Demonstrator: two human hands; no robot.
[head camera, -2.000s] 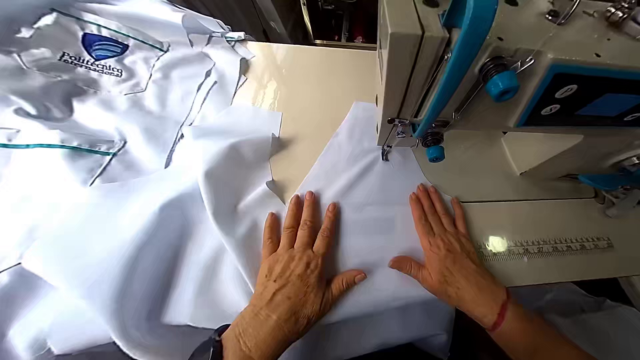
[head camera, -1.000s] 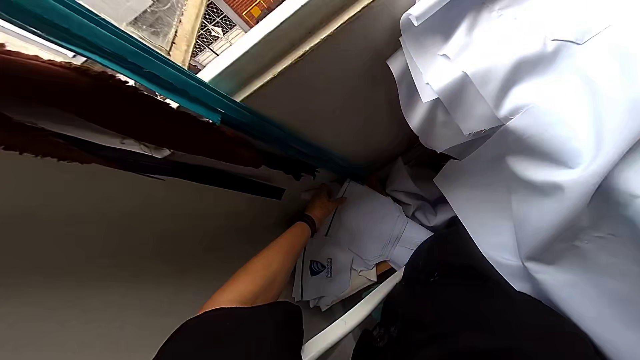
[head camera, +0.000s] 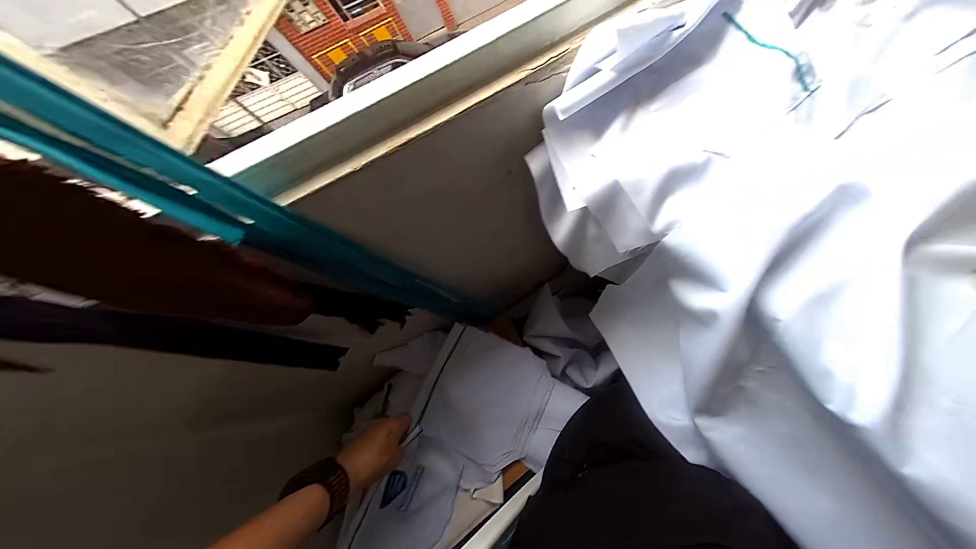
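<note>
My left hand (head camera: 375, 448), with a dark band at the wrist, reaches down to a pile of white cut fabric pieces (head camera: 484, 389) low beside me. Its fingertips are at a dark-edged strip of that pile; whether they pinch it is hidden. Just below the hand lies a white piece with a blue embroidered emblem (head camera: 394, 488). White fabric (head camera: 823, 320) hangs in folds over the table edge at the right, with a teal thread or trim (head camera: 770, 46) on it. My right hand is out of view.
A window ledge (head camera: 427, 91) crosses the top, with a brick building (head camera: 343, 34) outside. A teal bar (head camera: 267, 213) slants down from the left, brown and black cloth (head camera: 152, 259) beside it. A white curved edge (head camera: 507, 515) runs near my dark clothing (head camera: 640, 473).
Two seconds ago both hands lay flat on white fabric at the sewing machine. The view has since swung to the window side, and my left hand has gone down to the pile there.
</note>
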